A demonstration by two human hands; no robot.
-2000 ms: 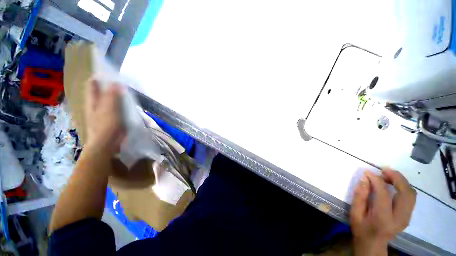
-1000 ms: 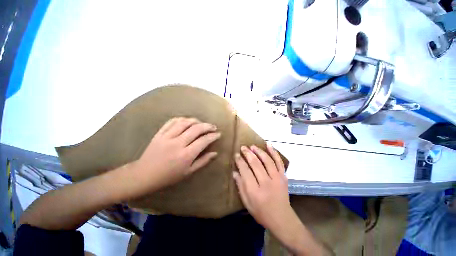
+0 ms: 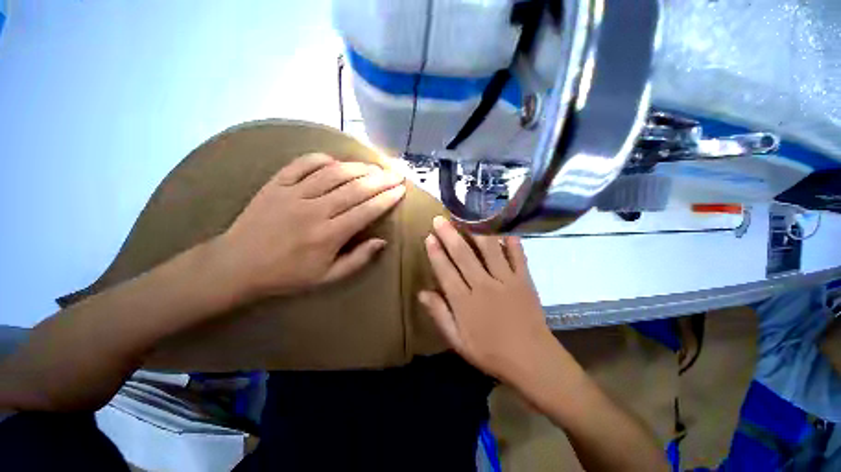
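Note:
A tan fabric panel point(image 3: 304, 323) with a curved far edge lies on the machine table and over the front edge. A straight seam runs down it between my hands. My left hand point(image 3: 309, 221) lies flat on the panel left of the seam, fingertips near the bright lamp spot. My right hand point(image 3: 484, 295) lies flat on it right of the seam, fingers slightly spread. The white sewing machine head point(image 3: 443, 55) is just beyond my fingertips. Its chrome loop point(image 3: 590, 120) hides part of the foot area; the needle cannot be made out.
An orange-handled tool point(image 3: 716, 208) lies on the table at the right. A grey ruler strip point(image 3: 645, 309) runs along the front edge. White sheets point(image 3: 175, 429) are at lower left. Tan pieces point(image 3: 590, 355) and blue material point(image 3: 784, 415) are below the table at right.
Compared with one second ago, the view is closer to the machine head. The panel and both hands are nearer the foot area, and my left fingertips have moved up to the lamp spot.

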